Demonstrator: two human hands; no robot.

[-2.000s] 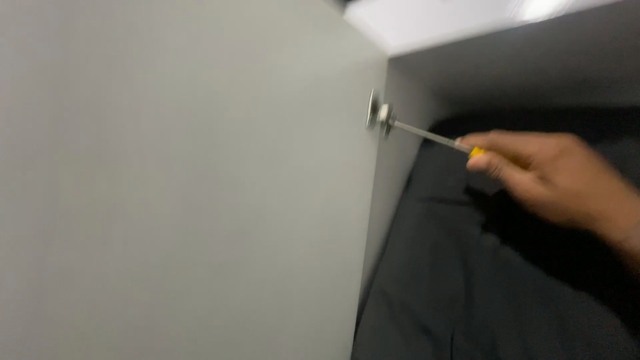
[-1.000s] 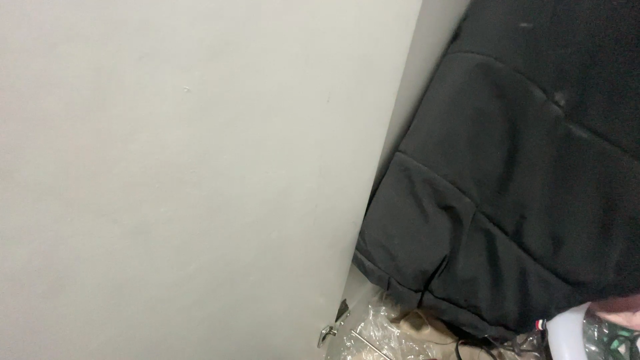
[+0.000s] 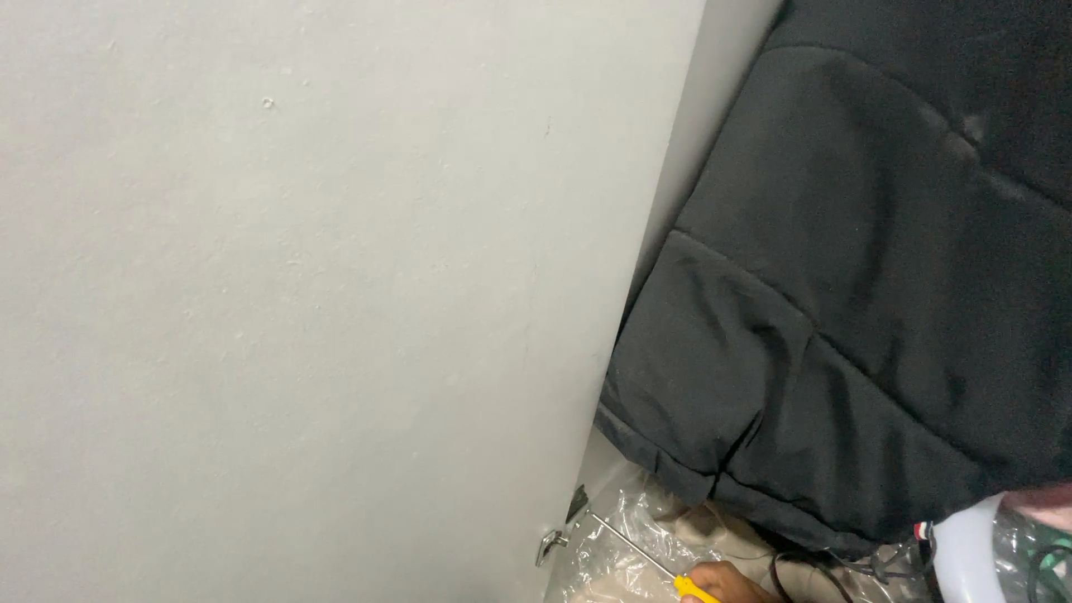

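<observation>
At the bottom edge, my right hand grips the yellow handle of a screwdriver. Its thin metal shaft points up and left, with the tip beside the lower metal cabinet hinge; whether it touches a screw cannot be told. That hinge joins the pale grey door to the cabinet side panel. My left hand is out of view.
A black quilted jacket hangs inside the cabinet, right of the door edge. Below it lie clear plastic wrapping, beige cloth, dark cords and a white curved object.
The view has swung down from the upper hinge to the lower one. Two seconds ago the screwdriver was at the upper hinge; now my right hand holds it by the lower hinge.
</observation>
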